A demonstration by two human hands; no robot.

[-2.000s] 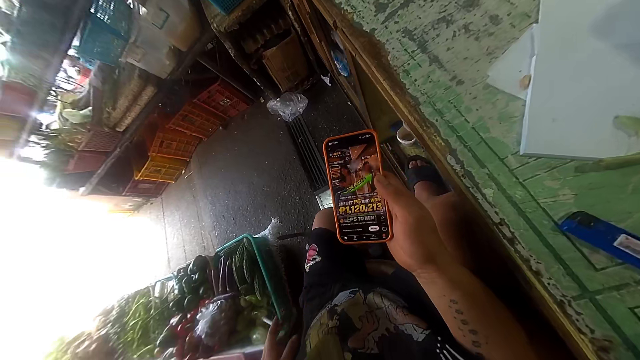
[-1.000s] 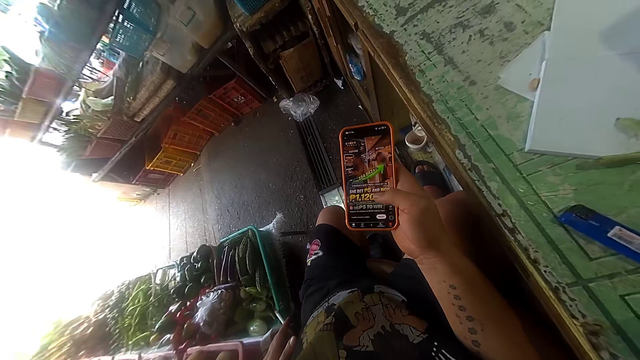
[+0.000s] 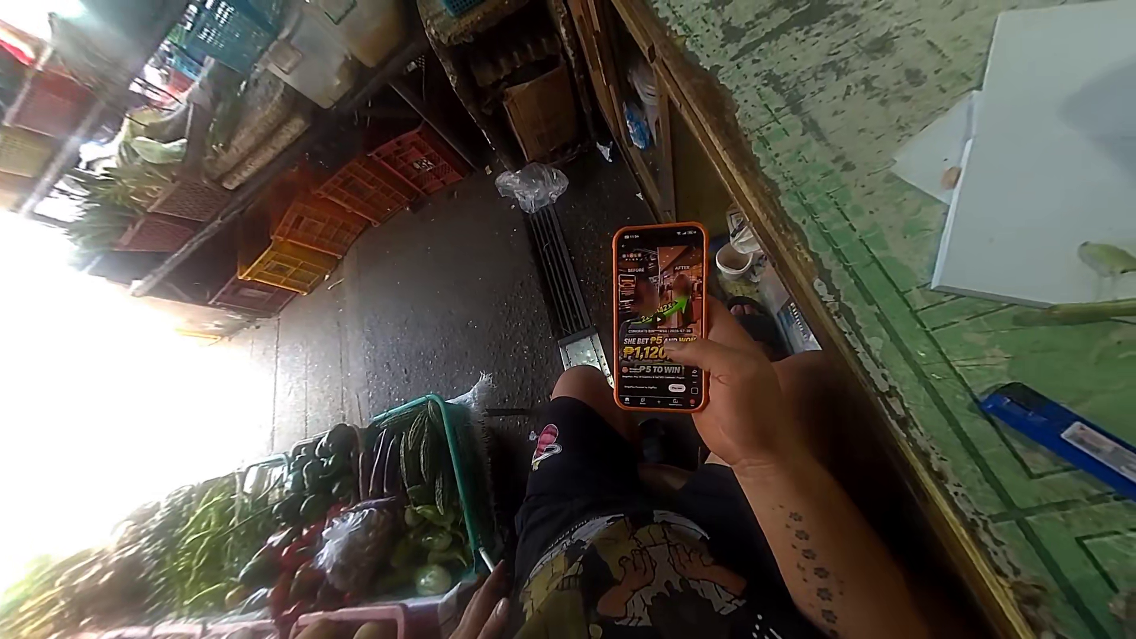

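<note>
My right hand (image 3: 741, 390) holds a smartphone in an orange case (image 3: 661, 318) upright above my lap, its thumb over the lower part of the lit screen. The screen shows pictures and large writing. My left hand (image 3: 484, 608) shows only in part at the bottom edge, beside the crate of vegetables; a thin white stick, perhaps a cigarette, is at its fingertips (image 3: 486, 560). Whether the fingers grip it I cannot tell. Next to that hand, the green plastic crate (image 3: 466, 479) holds bitter gourds, eggplants and other vegetables.
At right, a worn green tabletop (image 3: 852, 177) bears a white board (image 3: 1047, 160) and a blue box-like object (image 3: 1065, 435). Plastic crates (image 3: 288, 264) line the floor at left under a shelf. A drain grate (image 3: 559, 275) with a clear plastic bag (image 3: 532, 186) crosses the dark floor.
The thumb of my right hand has moved from the phone's right edge onto the lower screen. The picture on the screen sits lower than a second ago's start. The phone remains in my right hand.
</note>
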